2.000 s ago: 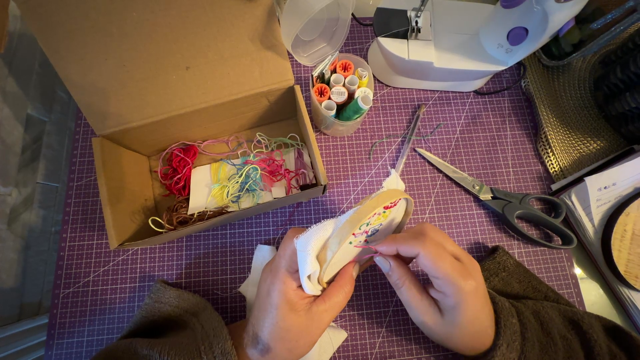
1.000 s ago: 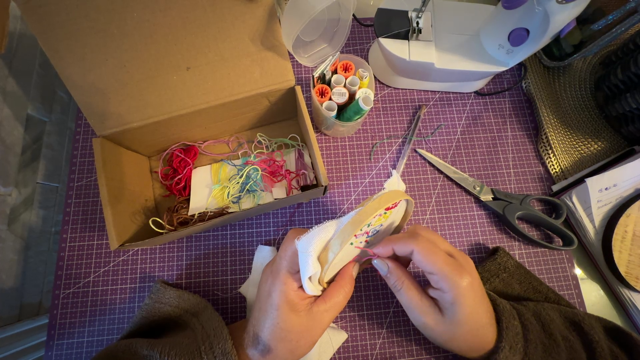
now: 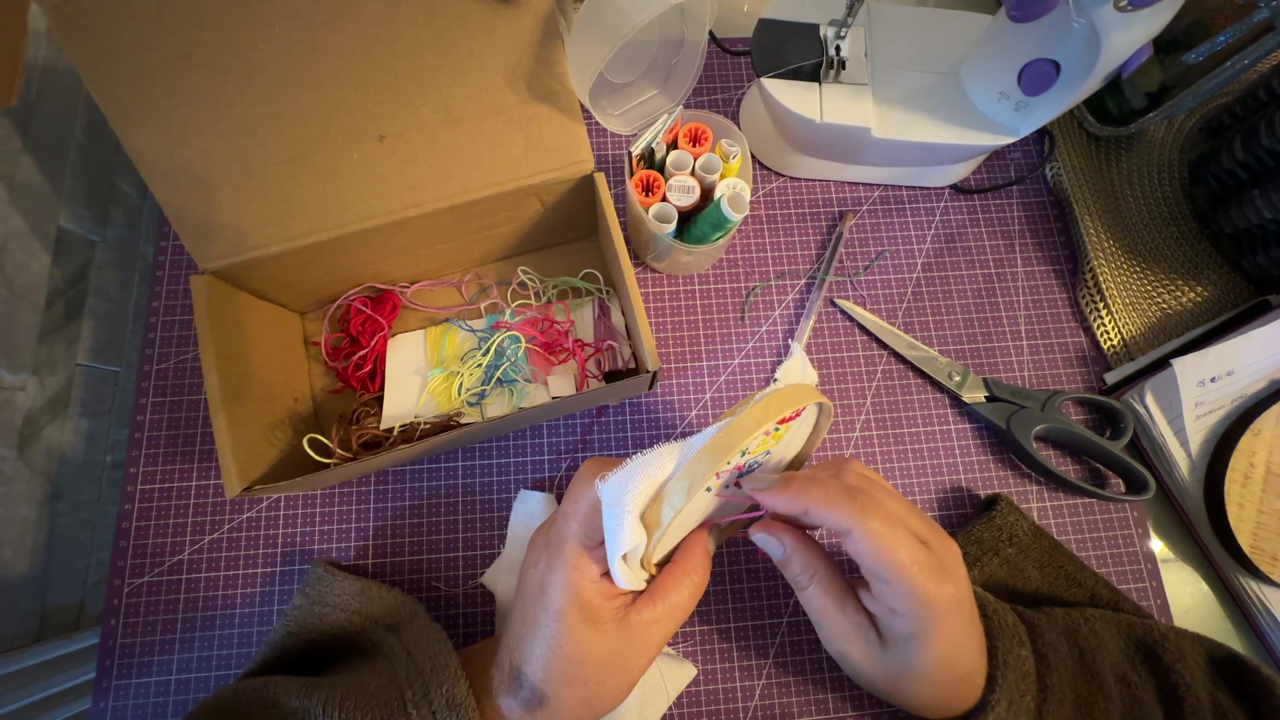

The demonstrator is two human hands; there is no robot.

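My left hand (image 3: 610,590) grips the lower left edge of a wooden embroidery hoop (image 3: 822,420), tilted so its stitched face turns to the right. White cloth (image 3: 640,500) stretched in it bears small colourful stitches and bunches over the hoop's outer side. My right hand (image 3: 870,580) is at the hoop's right side, thumb and forefinger near the stitches, beside a pink thread (image 3: 740,517). Whether the fingertips pinch the thread or a needle cannot be made out. More white fabric (image 3: 655,685) lies beneath my left hand.
An open cardboard box (image 3: 420,450) holds tangled embroidery floss (image 3: 480,365). Behind stand a tub of thread spools (image 3: 685,255) and a white sewing machine (image 3: 880,130). Fabric scissors (image 3: 1000,400) and a slim pointed tool (image 3: 825,280) lie on the purple cutting mat (image 3: 400,560). Papers (image 3: 1220,380) are at right.
The thumb and forefinger of my right hand have shifted slightly and are now apart beside the hoop. My left hand keeps its hold on the hoop.
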